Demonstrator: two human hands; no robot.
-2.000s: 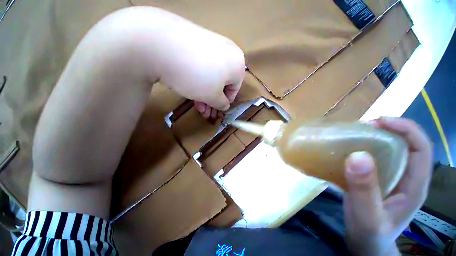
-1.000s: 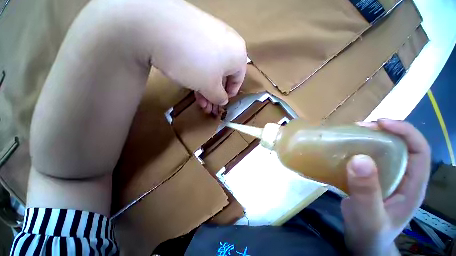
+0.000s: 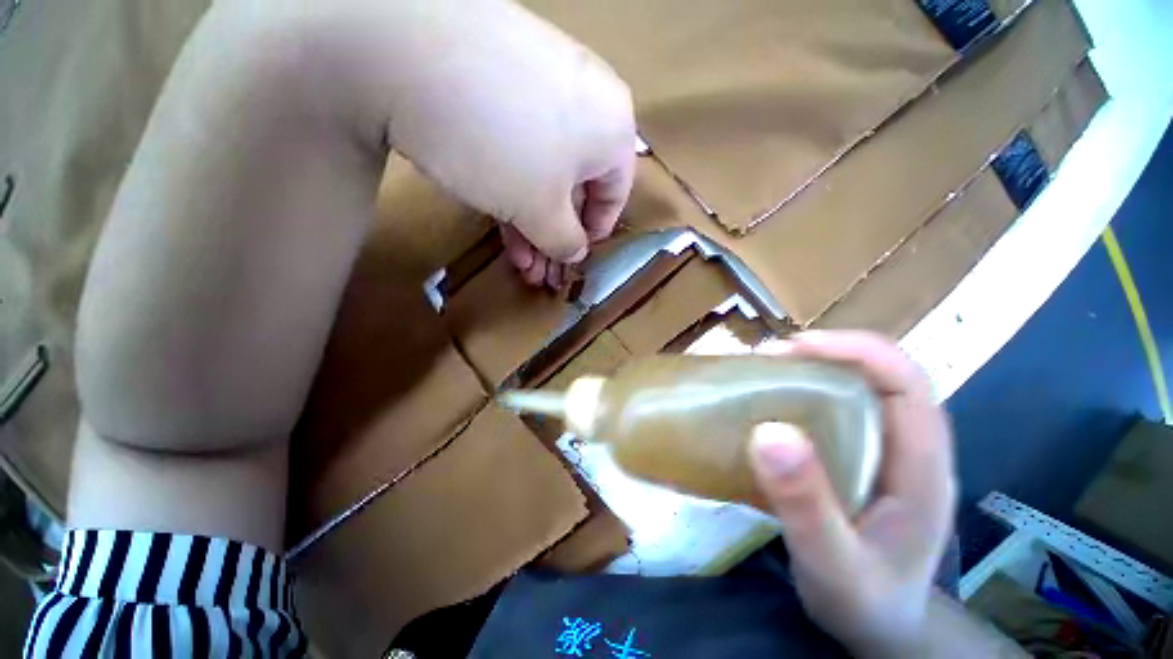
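My right hand (image 3: 849, 502) holds a clear glue bottle (image 3: 733, 418) with amber contents, tilted sideways. Its pale nozzle points left, with the tip at the notch's near-left corner. My left hand (image 3: 566, 245) pinches a narrow darker brown edge flap (image 3: 575, 286) at the notch edge; the fingertips partly hide it. The brown bag panels (image 3: 823, 90) lie in stepped layers. The notch shows a silvery-grey strip (image 3: 630, 267) and darker strips below. A small white corner piece (image 3: 435, 291) sits left of my left fingers, and another (image 3: 740, 306) at the notch's right side.
Black care labels (image 3: 1020, 170) lie on the panels' right side. The white table (image 3: 1003, 290) shows at the right and in the notch. A dark floor with a yellow line (image 3: 1132, 309) lies beyond. A white perforated rack (image 3: 1074, 541) stands lower right. A dark apron (image 3: 566, 618) is below.
My right hand has moved the bottle left and down, taking the nozzle tip from beside my left fingers to the near-left notch corner. My left hand stays at the flap with little movement.
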